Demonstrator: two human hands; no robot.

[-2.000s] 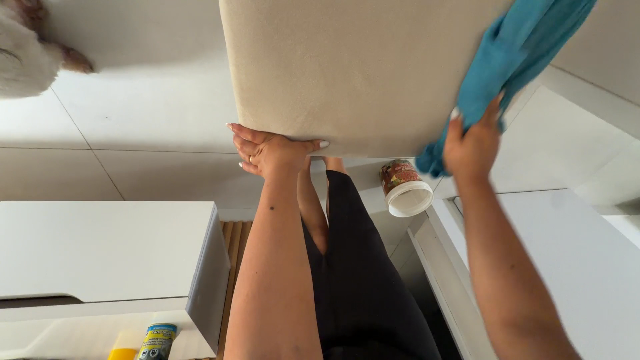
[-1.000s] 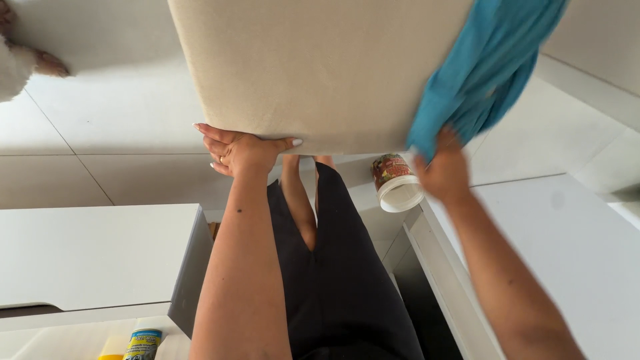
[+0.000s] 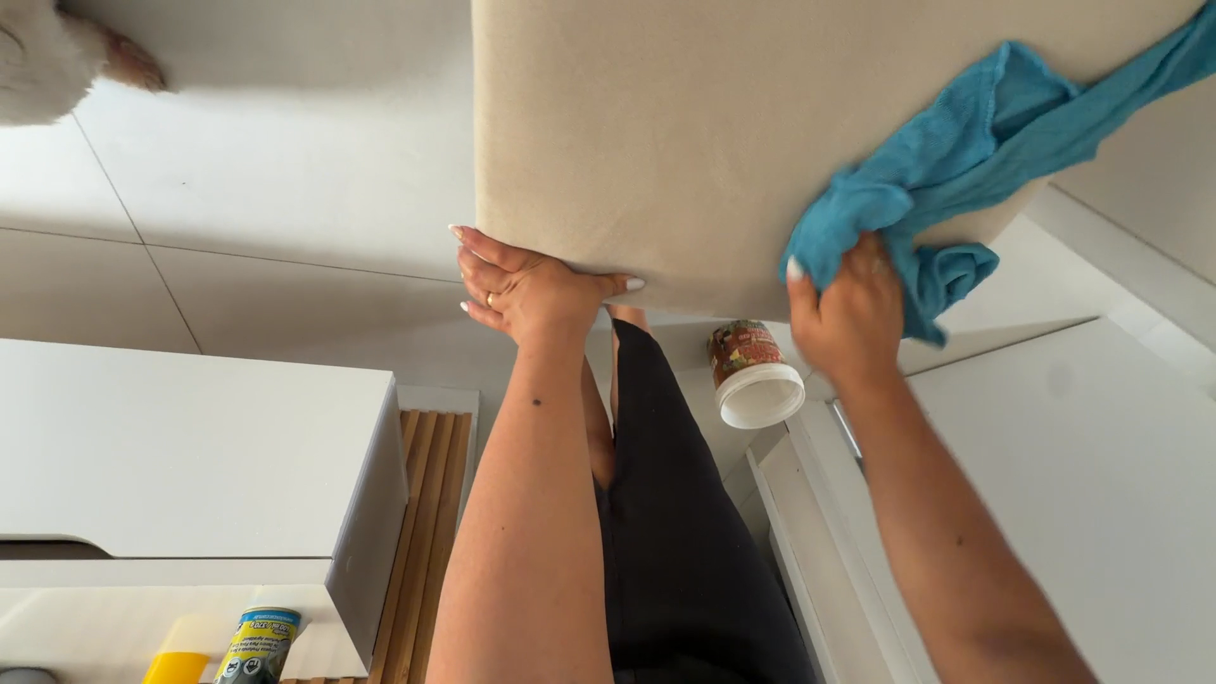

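A beige fabric-covered cushion or padded seat (image 3: 646, 123) fills the upper middle of the head view. My left hand (image 3: 541, 290) grips its near edge at the left corner, thumb over the top face and fingers spread along the side. Toward the right end of the same edge, my right hand (image 3: 850, 313) holds a bunched blue cloth (image 3: 912, 171) against the fabric. The rest of the cloth trails up to the right across the cushion, and one rolled end hangs past the edge.
An open plastic tub (image 3: 750, 366) with a printed side is below the cushion. White cabinets (image 3: 190, 446) flank both sides, with a spray can (image 3: 258, 646) and a yellow-based container (image 3: 178, 665) at lower left. A furry animal (image 3: 47, 66) is at upper left.
The blue cloth, hanging along the cushion's right side a second ago, now lies farther across its top face. My right hand has moved with it; my left hand keeps its grip on the corner.
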